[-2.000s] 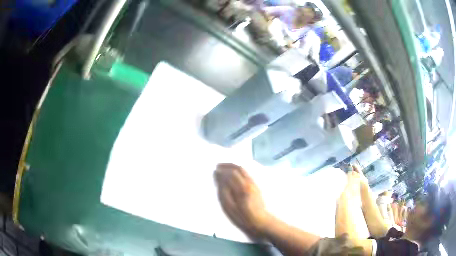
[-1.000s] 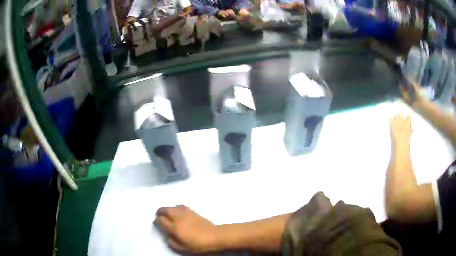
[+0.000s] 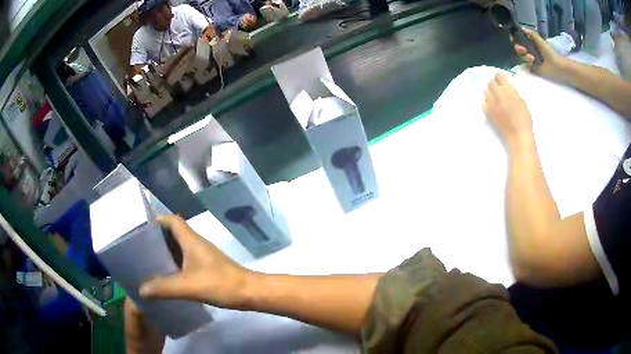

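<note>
My right hand (image 3: 200, 273), under an olive sleeve, grips a pale retail box (image 3: 149, 276) at the lower left, thumb and fingers on its sides. This box is tilted; white flaps show at its top. My left hand (image 3: 142, 335) is partly hidden behind the box's lower left side, cut off by the bottom edge; its grip is not clear. A second retail box (image 3: 249, 214) and a third retail box (image 3: 346, 159) stand beyond with tall lid flaps up, white pieces in their mouths and dark device pictures on their fronts.
A white cover sheet (image 3: 443, 200) lies under the boxes. A dark conveyor (image 3: 415, 76) runs behind. At the right a neighbour's forearm (image 3: 529, 200) rests on the sheet; the other hand holds a dark device (image 3: 515, 34). A person in white (image 3: 169, 34) works opposite.
The view has swung round. My right hand has gone from lying on the white sheet, empty, to gripping the leftmost box, which is now tilted and nearer. My left hand has come into view.
</note>
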